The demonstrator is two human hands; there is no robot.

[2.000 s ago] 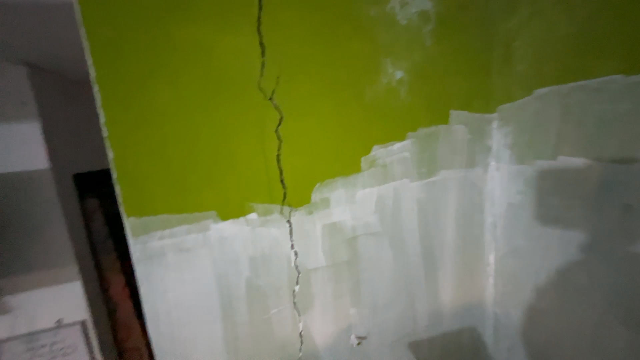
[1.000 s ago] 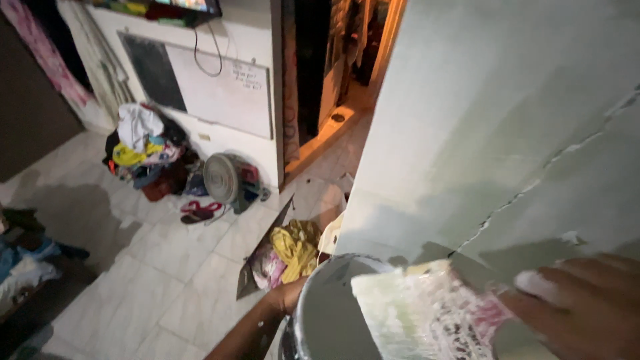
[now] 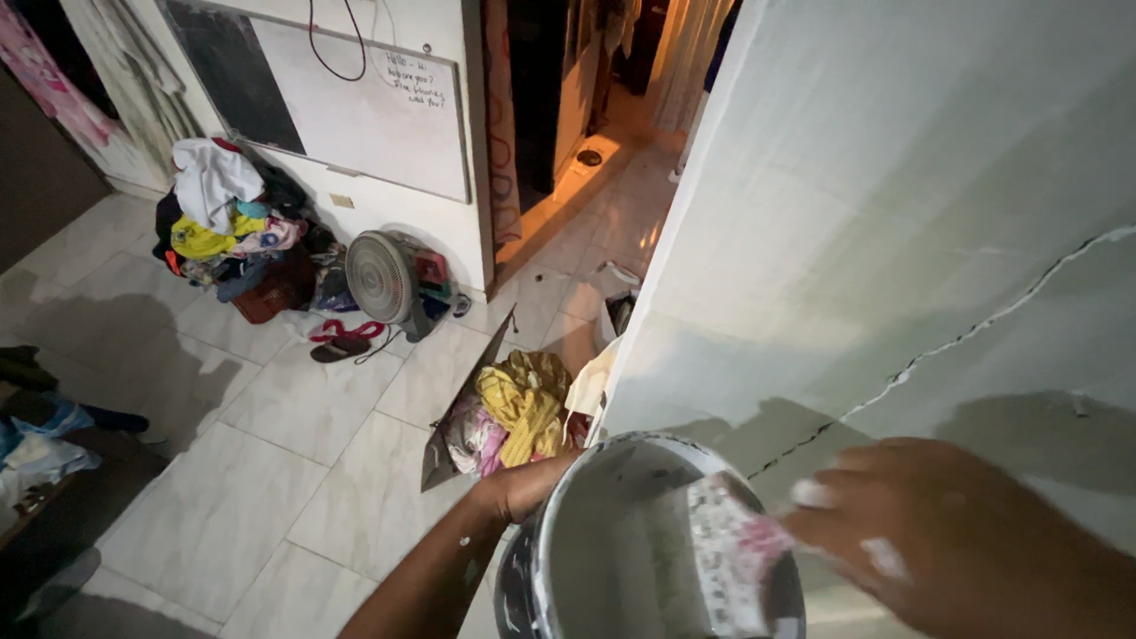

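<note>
My left hand (image 3: 532, 486) grips the far left side of a paint bucket (image 3: 543, 568), its fingers partly hidden behind the rim. Paint coats the bucket's inner wall and rim. In my right hand (image 3: 896, 524), which bears white paint spots, is a wide paint brush (image 3: 723, 550) with pinkish, paint-smeared parts. Its far end reaches down into the bucket, and motion blurs it. Right of the bucket stands a wall (image 3: 799, 266) with pale, streaky paint and a long jagged crack (image 3: 945, 346) running down toward the bucket.
Beyond the bucket, a container of yellow and pink cloths (image 3: 524, 399) stands by the wall's edge. Farther back on the tiled floor are a fan (image 3: 382, 277), a heaped laundry basket (image 3: 271, 288) and sandals (image 3: 342, 346). A whiteboard (image 3: 382, 133) hangs beside a doorway.
The view has swung down from the green and white wall to the bucket and floor. Since one second ago, the brush has gone lower into the bucket.
</note>
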